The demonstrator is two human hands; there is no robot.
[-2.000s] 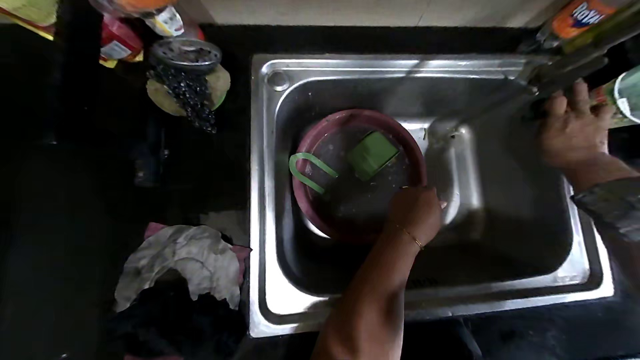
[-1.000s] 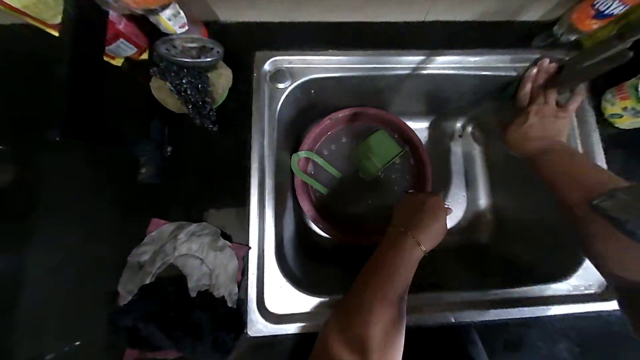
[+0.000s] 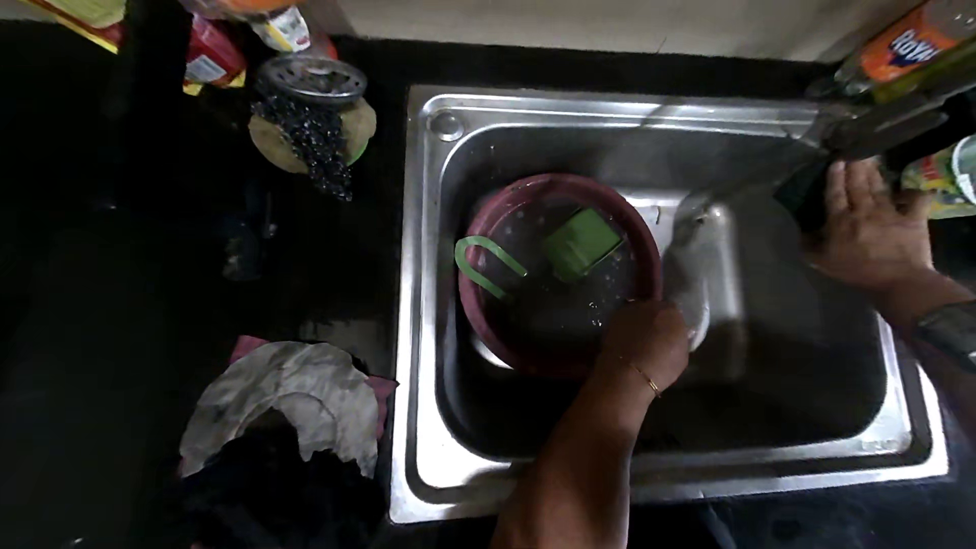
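My left hand (image 3: pixel 646 335) is closed at the lower right rim of a maroon plastic basin (image 3: pixel 560 183), which stands in the left part of a stainless steel sink (image 3: pixel 785 305). Cloudy water fills the basin. A green box-like object (image 3: pixel 583 244) and a green U-shaped strip, perhaps a handle (image 3: pixel 476 242), show in it. At the sink's upper right corner, my right hand (image 3: pixel 877 229) presses with fingers extended on a dark scouring pad (image 3: pixel 804 191), partly hidden under the fingers. The underside of both hands is hidden.
The faucet (image 3: pixel 877 133) reaches over the upper right corner, near an orange-labelled bottle (image 3: pixel 903 49) and a printed plastic tub (image 3: pixel 945 179). Left of the sink lie a crumpled pale cloth (image 3: pixel 305 381) and a metal strainer (image 3: pixel 313 78) beside a dark beaded mass (image 3: pixel 316 137).
My right hand has moved left along the sink's upper right corner, then back to the right and lower. My left hand has stayed at the basin's rim. The green box-like object has shifted slightly in the water.
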